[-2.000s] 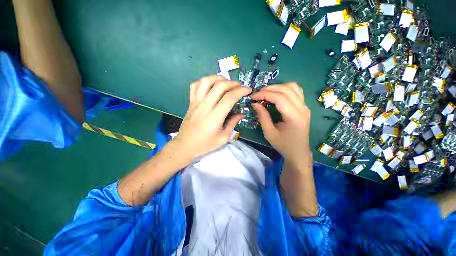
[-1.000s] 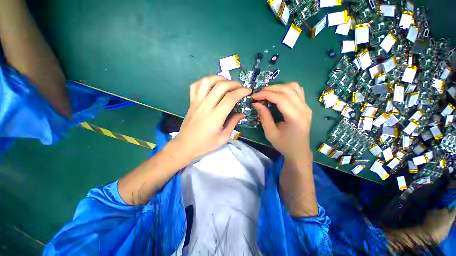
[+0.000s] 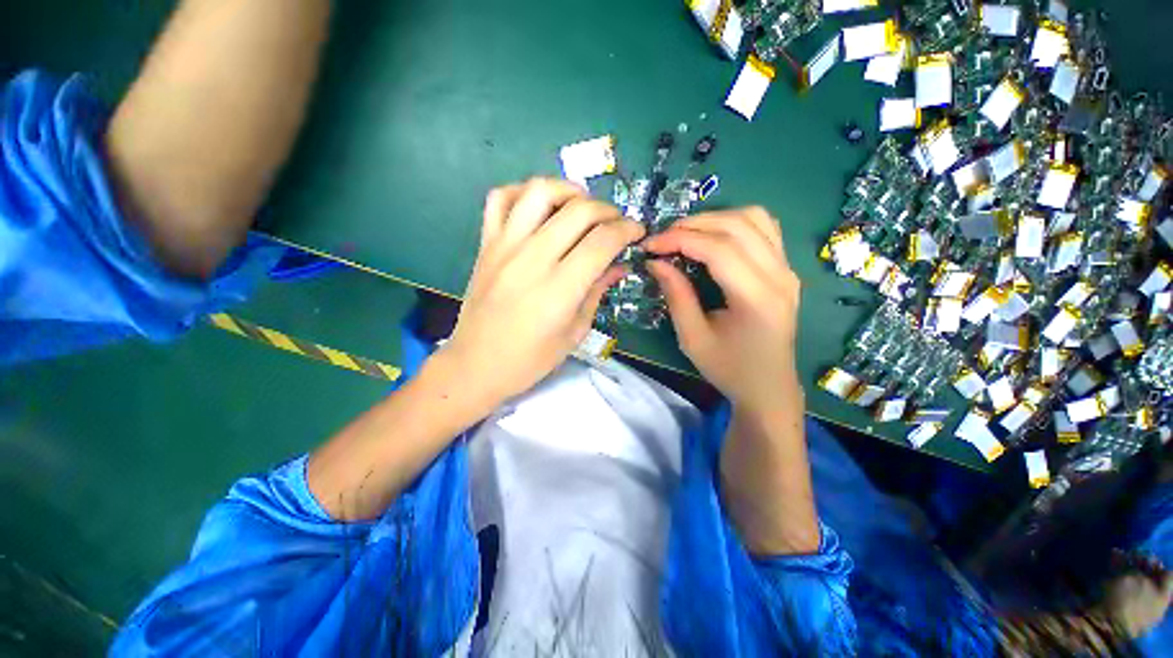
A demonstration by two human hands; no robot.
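A circuit board panel lies on the green mat under my hands, partly hidden by them. A white battery cell with a yellow end band sticks out at its upper left. A black strip stands out past its top edge. A small white-outlined oval part is at its right side. My left hand and my right hand are bare, with fingertips meeting over the panel. They pinch a small dark part between them; its shape is mostly hidden.
A large pile of board panels with cells covers the right side of the green bench mat. A small black part lies left of the pile. Another person's arm reaches in at left; another person's arm shows at lower right.
The neighbour's arm at left has swung inward to the right. My left hand has shifted slightly; my right hand has barely moved. The panel stays in place.
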